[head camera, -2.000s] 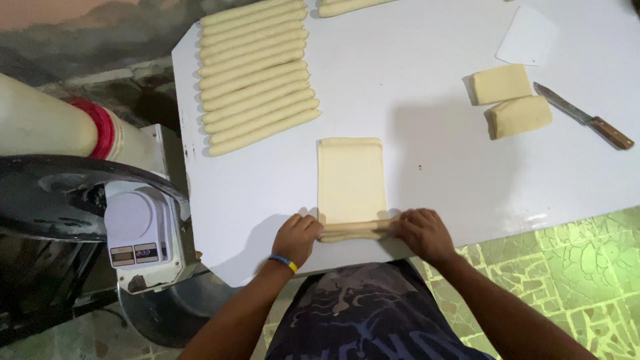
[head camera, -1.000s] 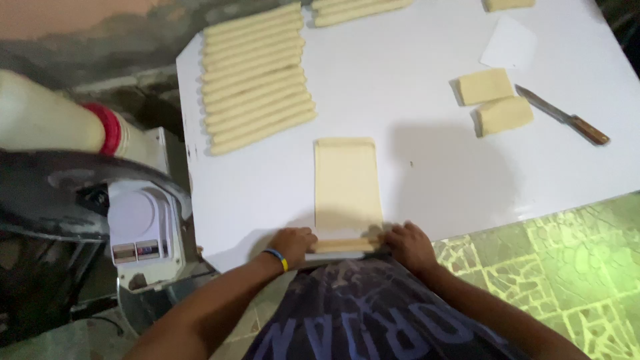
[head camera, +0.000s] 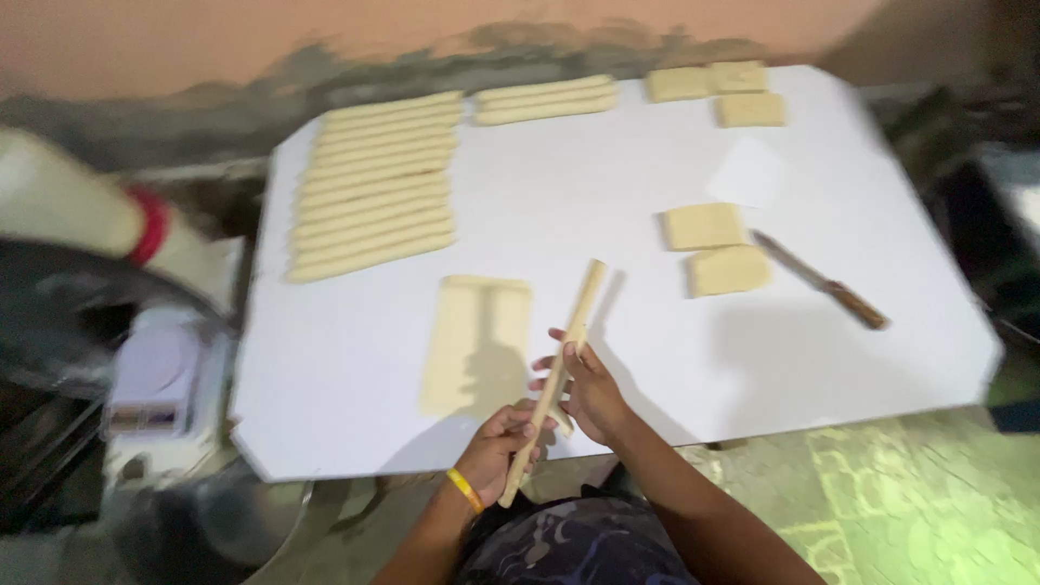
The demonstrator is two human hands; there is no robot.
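A slim wooden rolling pin (head camera: 587, 296) is held slantwise above the near edge of the white table. My left hand (head camera: 496, 451), with a yellow band at the wrist, is closed around its lower part. Higher up, my right hand (head camera: 589, 386) grips it, thumb on top. A second pale piece, perhaps another stick or dough, shows partly behind the pin between my hands; I cannot tell which. Left of my hands a flat rectangle of dough (head camera: 479, 341) lies on the table, its far edge folded or thicker, my shadow across it.
Rows of rolled dough sticks (head camera: 378, 191) lie at the far left, with a shorter group (head camera: 546, 101) beside them. To the right are dough slabs (head camera: 703, 226), a white scraper (head camera: 746, 172) and a wooden-handled knife (head camera: 821, 280). A kitchen scale (head camera: 154, 374) stands left of the table (head camera: 894, 357).
Both hands have left the near edge of the dough sheet, where they were pressing or rolling, and have risen to its right with the pin. The view has shifted to show more of the table.
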